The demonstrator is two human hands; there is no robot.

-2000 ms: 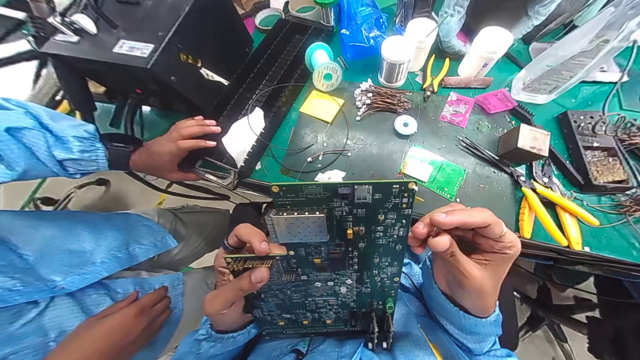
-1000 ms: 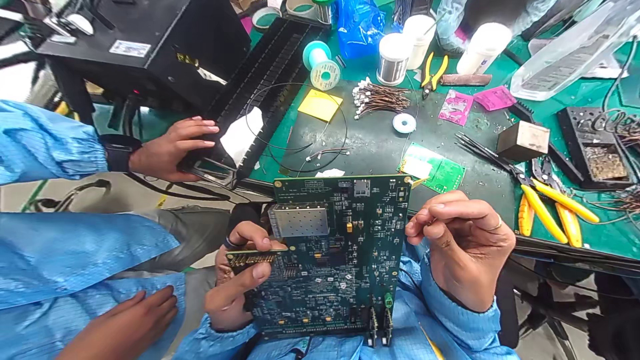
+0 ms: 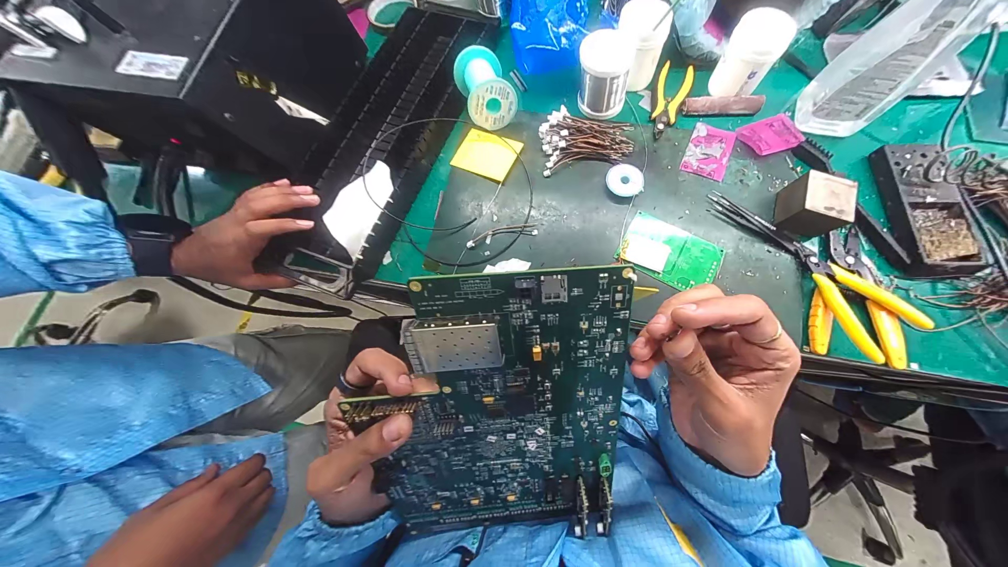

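A large green printed circuit board is held upright near my body, with a perforated metal shield on its upper left. My left hand grips its left side, thumb and fingers around a small pin-header board that stands out from it. At the right edge of the large board is my right hand, its thumb and fingertips pinched together; whether something small is between them cannot be told. A green and white card lies on the dark mat behind the board.
Yellow-handled pliers, a metal block, a bundle of wires, solder spools and white bottles stand or lie on the bench. At left, a co-worker's hand rests by a black slotted rack.
The circuit board has turned slightly in my left hand and shifted a little left. My right hand stays close to its right edge, with the fingertips nearer together.
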